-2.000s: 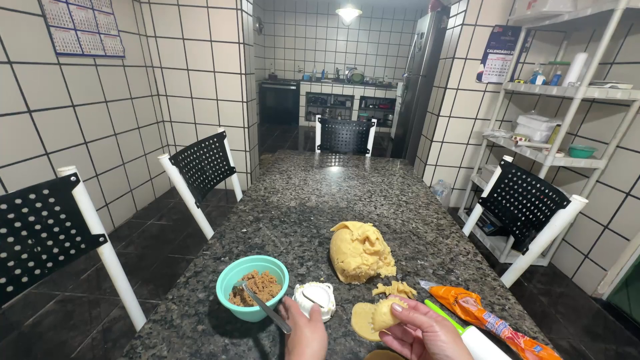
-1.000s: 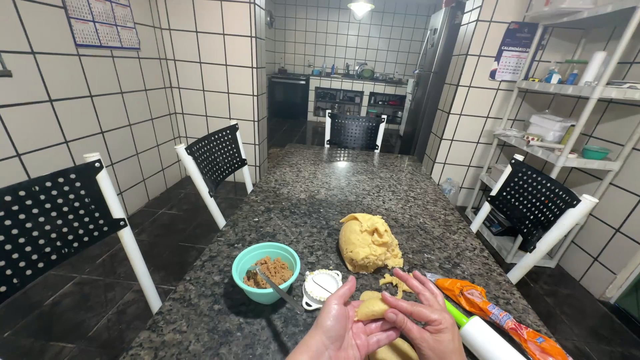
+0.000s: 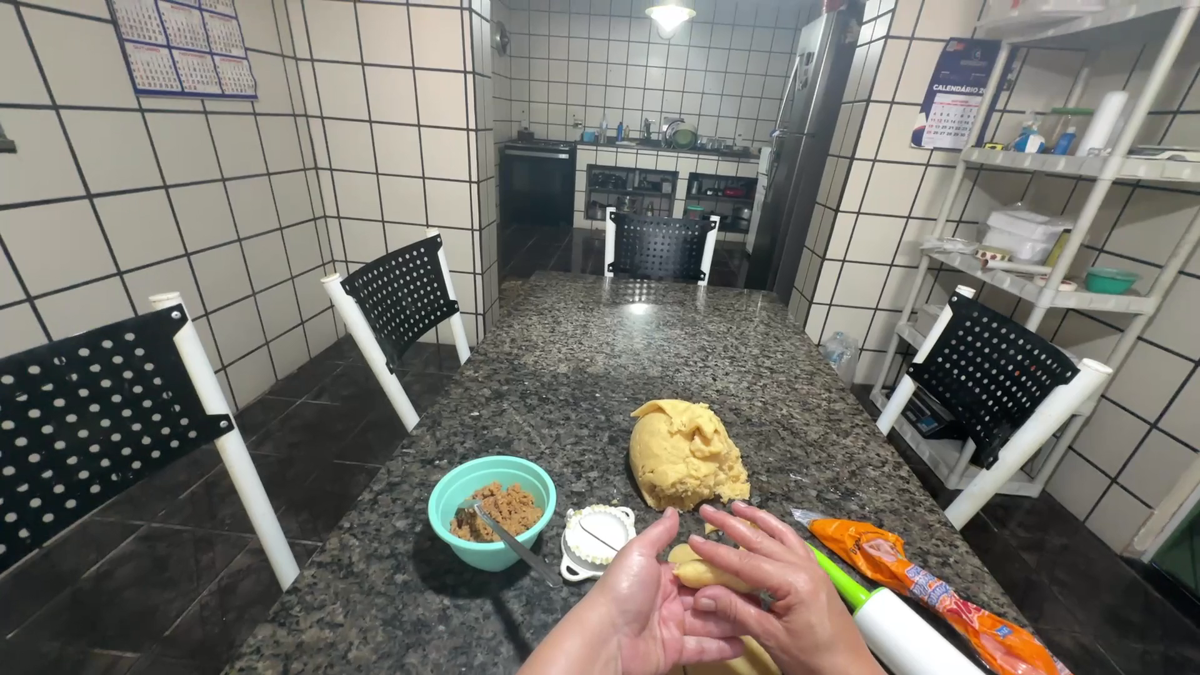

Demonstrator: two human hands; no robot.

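Note:
My left hand [image 3: 647, 595], palm up, cradles a small piece of yellow dough [image 3: 711, 574]. Fingers of my right hand [image 3: 778, 581] lie over that piece from the right. Just beyond my hands sits a large lump of yellow dough [image 3: 684, 455] on the granite table. A white plastic dumpling press [image 3: 596, 538] lies beside my left hand. Further left, a mint-green bowl [image 3: 448, 487] holds brown crumbly filling [image 3: 506, 511] and a metal spoon [image 3: 514, 542]. More flat dough [image 3: 736, 660] shows partly beneath my hands.
A rolling pin with white barrel [image 3: 905, 633] and green handle lies right of my hands, beside an orange plastic package [image 3: 937, 586]. Black-and-white chairs [image 3: 403, 300] stand around the granite table [image 3: 562, 375]. A white shelf unit [image 3: 1059, 295] is at the right.
Two seconds ago my left hand was near the spoon and press, with dough in my right hand. Both hands have since come together around the small dough piece.

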